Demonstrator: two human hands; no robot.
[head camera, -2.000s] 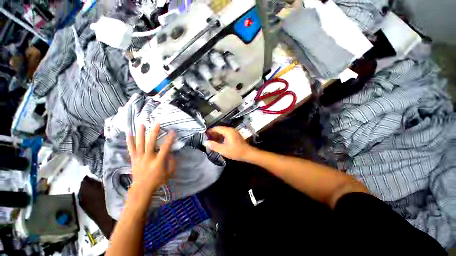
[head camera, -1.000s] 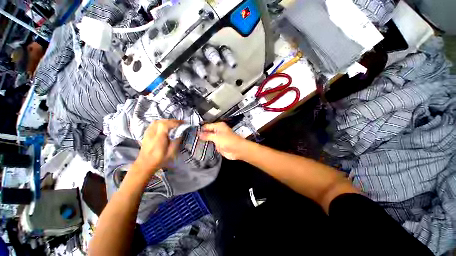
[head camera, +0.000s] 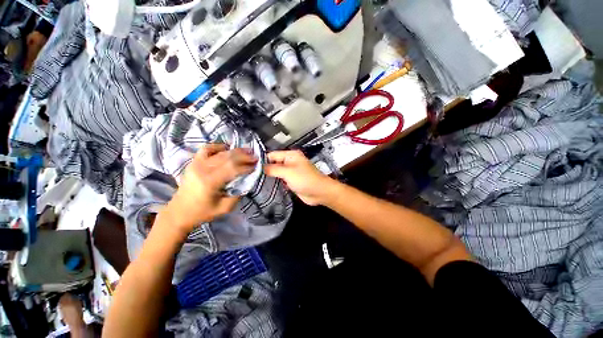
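A bunched grey striped garment (head camera: 268, 198) with a plain grey panel (head camera: 248, 231) lies in front of the overlock machine (head camera: 264, 59), its upper edge at the needle area (head camera: 248, 119). My left hand (head camera: 211, 178) grips the fabric just left of the needle area; its fingertips are partly hidden in the folds. My right hand (head camera: 297, 175) pinches the fabric edge between thumb and fingers, just below the machine's front plate. The hands are close together, with a fold of cloth between them.
Red-handled scissors (head camera: 373, 117) lie right of the needle area, by a yellow-orange stick (head camera: 391, 76). Grey cut pieces (head camera: 440, 49) are stacked at the upper right. Striped garments are heaped at left (head camera: 99, 99) and right (head camera: 529, 185). A blue basket (head camera: 218, 277) is below the work. Another person's hand (head camera: 71, 310) shows lower left.
My left hand, spread flat on the cloth two seconds ago, has closed on the fabric near my right hand. The striped edge is gathered between them. The view has shifted slightly.
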